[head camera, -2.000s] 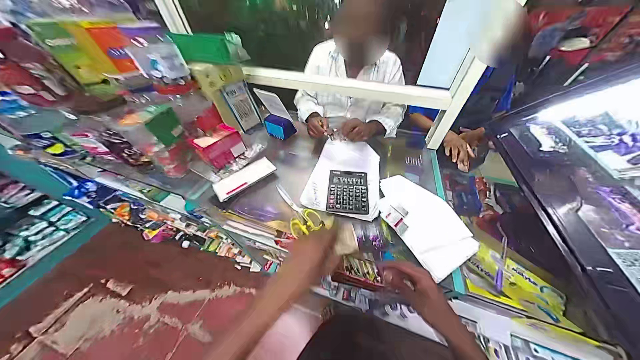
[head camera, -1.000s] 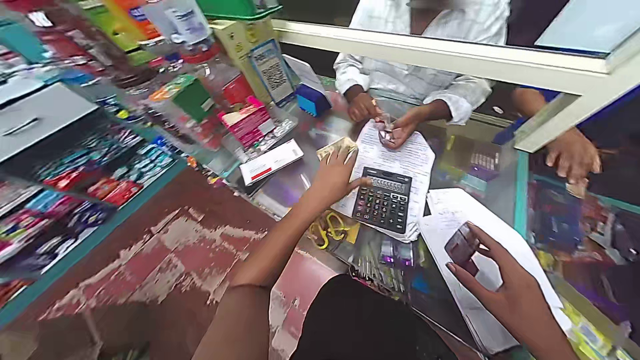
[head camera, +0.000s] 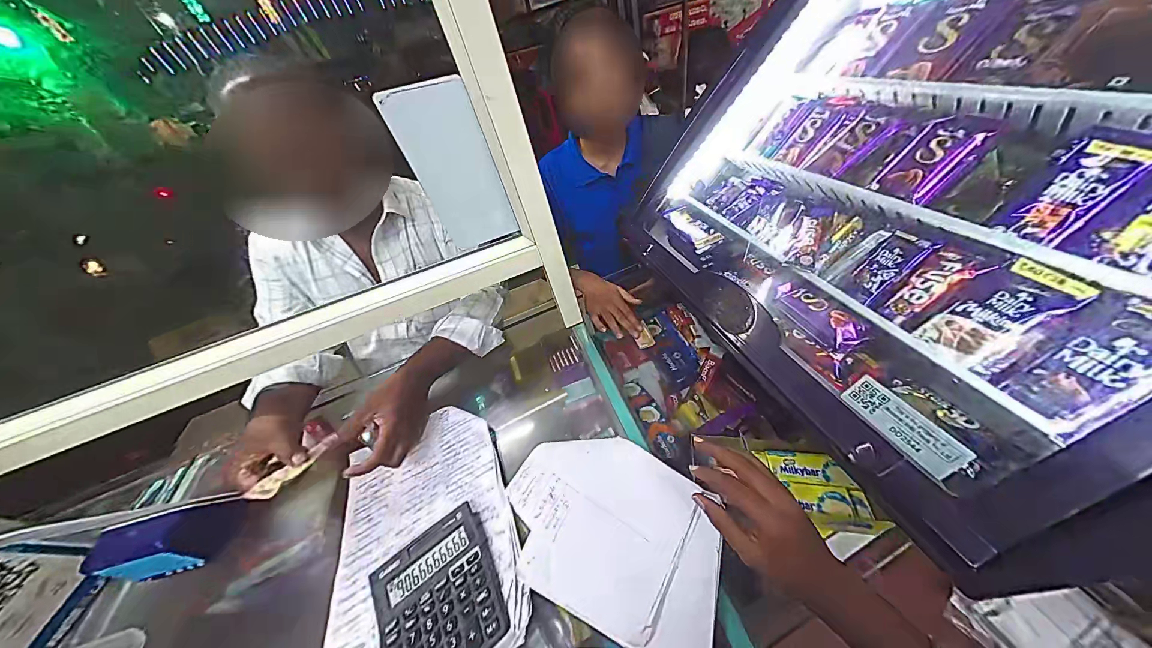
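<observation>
My right hand (head camera: 756, 513) reaches in from the lower right, above the counter's edge between the white papers and the yellow Milkybar packs (head camera: 823, 495). Its fingers are bent around something thin and dark at the fingertips that I cannot make out. My left hand is out of view. Left of my right hand lie loose white sheets (head camera: 621, 531) with some handwriting. Beside them a black desktop calculator (head camera: 441, 580) rests on a stack of written pages (head camera: 405, 495). Across the glass counter, a person in a white checked shirt holds a banknote (head camera: 279, 481) in their fingers.
A lit display case (head camera: 810, 360) of chocolate bars leans in at the right. A white window frame (head camera: 270, 337) crosses above the counter. Another person, in a blue shirt, rests a hand (head camera: 612, 306) on the counter. A blue box (head camera: 162, 544) stands at the lower left.
The view has swung right and up. My left hand, earlier on a banknote near the calculator, has left the view. The person opposite now holds a banknote.
</observation>
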